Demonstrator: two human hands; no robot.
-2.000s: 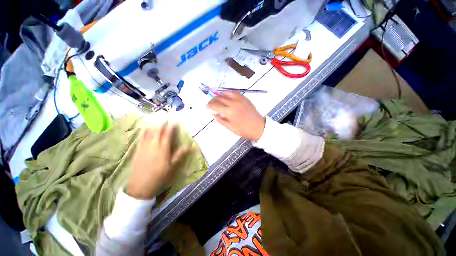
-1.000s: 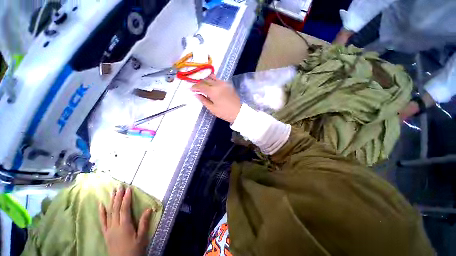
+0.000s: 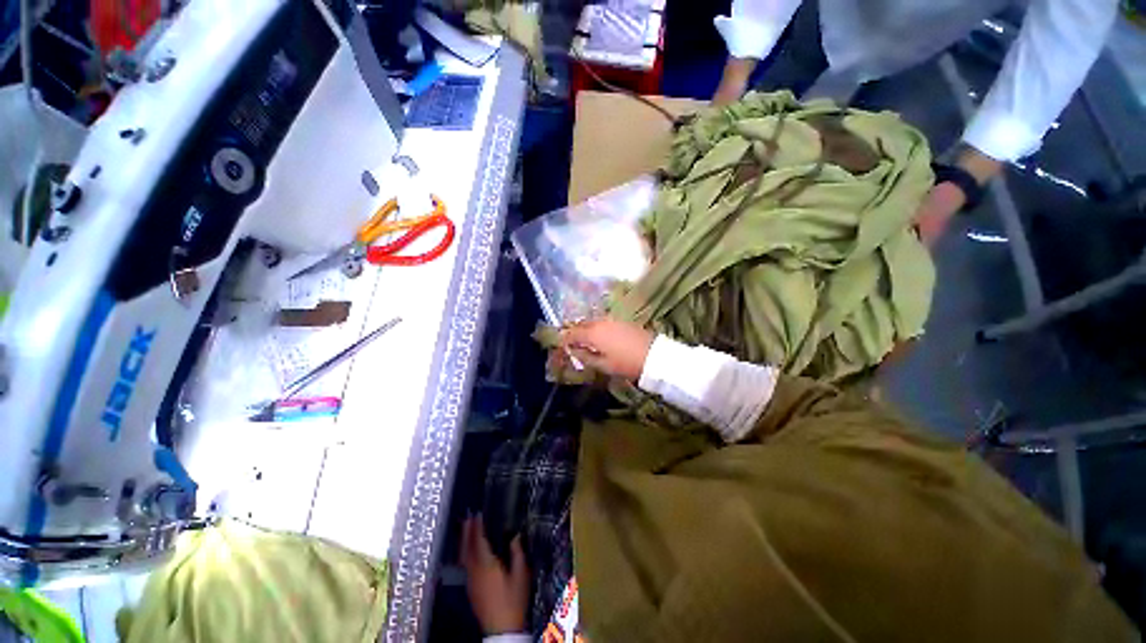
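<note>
A heaped light green knit garment bundle [image 3: 804, 239] with darker brown strips lies to my right. My right hand [image 3: 606, 349] pinches a bit of green knit at the bundle's near left edge, with a small white piece at the fingers. My left hand [image 3: 499, 580] is low in the dim gap beside the table's front edge, fingers apart, nothing visible in it. A light green garment piece [image 3: 258, 590] lies by the needle area of the white JACK sewing machine [image 3: 120, 377].
Red and orange scissors [image 3: 409, 239], pink and blue snips [image 3: 302, 408], tweezers [image 3: 339, 358] and a brown strip [image 3: 314, 314] lie on the table [image 3: 358, 465]. A clear plastic bag [image 3: 591, 245] and cardboard [image 3: 622, 145] are beyond the table edge. Another person's hands [image 3: 936, 207] touch the bundle.
The view has turned right. My right hand has moved from near the scissors to the bundle and taken hold of knit. My left hand has left the garment piece. The other person's hands have moved onto the bundle.
</note>
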